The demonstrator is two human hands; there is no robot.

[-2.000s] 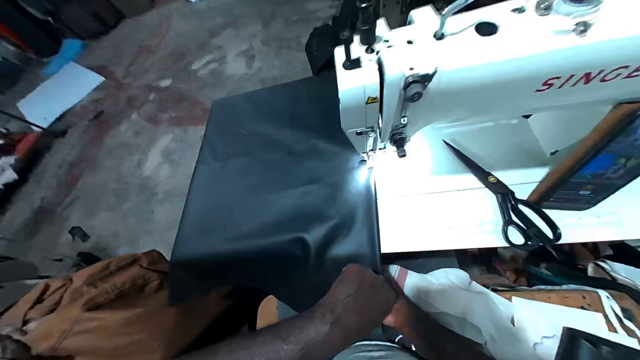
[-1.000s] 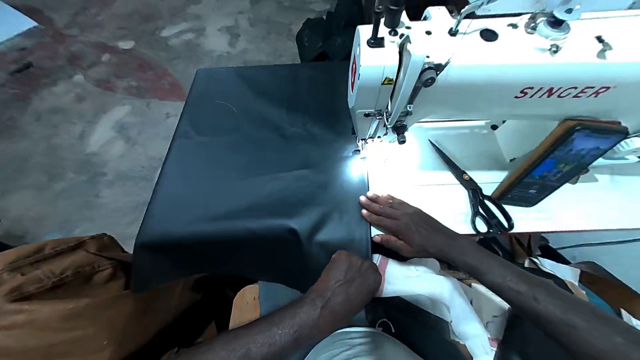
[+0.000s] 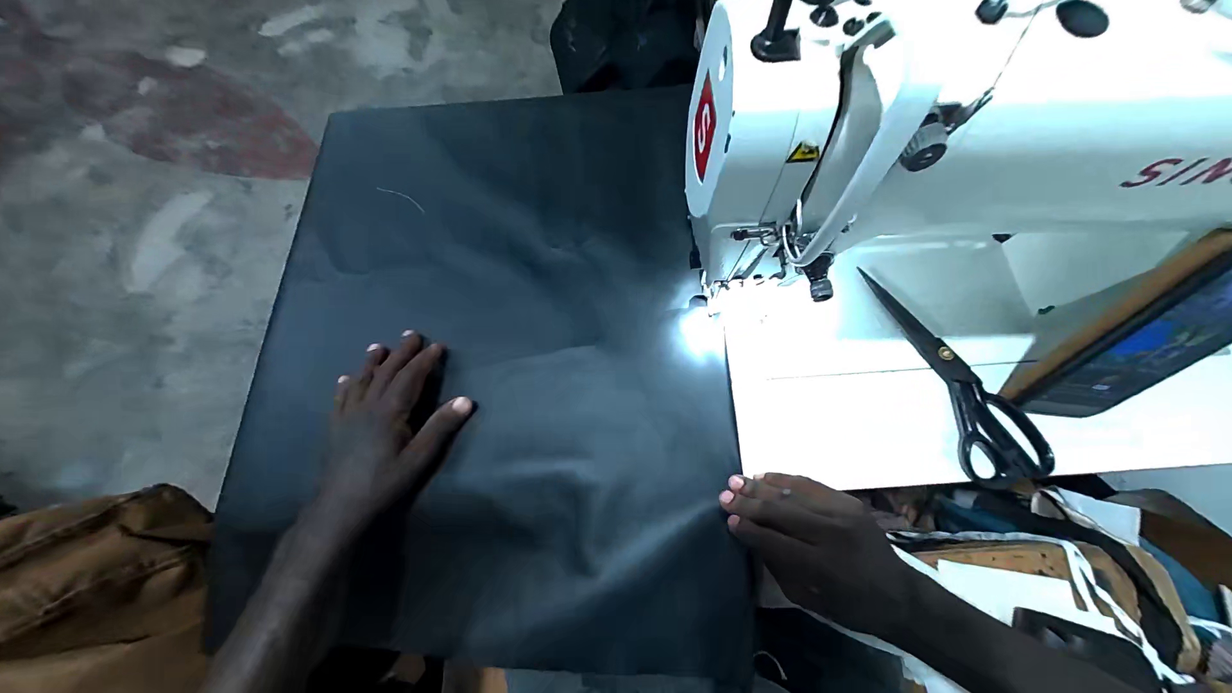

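Note:
A large dark sheet of fabric or leather-like material (image 3: 539,404) lies left of a white Singer sewing machine (image 3: 924,125), its right edge running under the lit needle and presser foot area (image 3: 712,298). My left hand (image 3: 390,423) rests palm down on the sheet's left part, fingers a little apart, gripping nothing. At the sheet's lower right edge, my right hand (image 3: 808,539) has its fingertips touching the edge; whether it pinches the material is not plain. A loose light thread (image 3: 400,197) lies on the sheet's upper part.
Black-handled scissors (image 3: 962,385) lie on the white machine bed (image 3: 828,423). A phone or tablet in a brown case (image 3: 1136,337) leans beside them. Below are mixed cloth scraps (image 3: 1059,568). Brown cloth (image 3: 106,587) is at lower left, above a concrete floor (image 3: 144,318).
My left hand has moved from the sheet's lower right edge to flat on its left part. My right hand has shifted down along the right edge since one second ago.

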